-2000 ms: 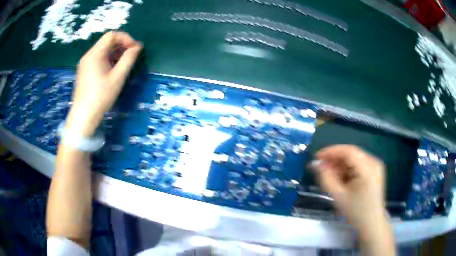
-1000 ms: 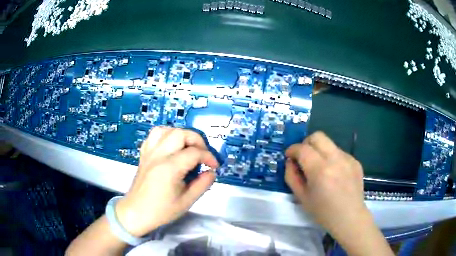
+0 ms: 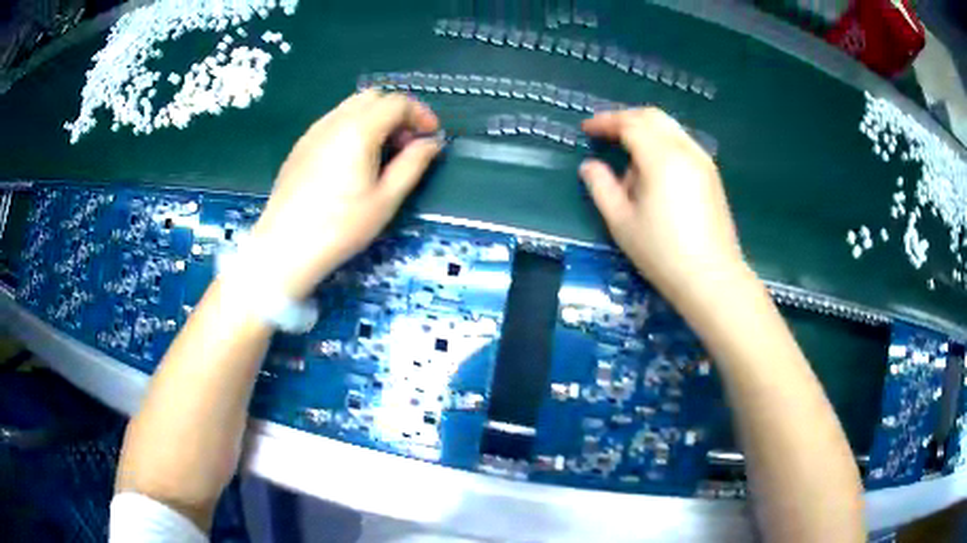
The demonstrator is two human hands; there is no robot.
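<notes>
My left hand (image 3: 345,186) is over the green work surface, left of the shortest row of silver-grey metal-shell connectors (image 3: 535,129). Its thumb and forefinger pinch a tiny greyish piece, apparently one such connector, mostly hidden. My right hand (image 3: 673,202) is at the right end of that row, thumb and forefinger apart, with nothing visible between them. Longer connector rows (image 3: 477,85) lie behind. Blue circuit-board panels (image 3: 408,339) lie in the track below my hands; another panel (image 3: 626,371) lies right of a narrow dark gap. My forearms cover parts of the panels.
Loose white connectors lie in piles at far left (image 3: 228,80) and far right (image 3: 933,170). A red object (image 3: 880,37) is at the top right. The pale metal front edge (image 3: 414,477) runs below the panels. Conveyor chain (image 3: 827,304) shows beside a wider dark opening in the track.
Both hands have moved from the panels' front part up to the connector rows. The right panel has shifted right, leaving a narrow gap, and my right thumb and forefinger have opened.
</notes>
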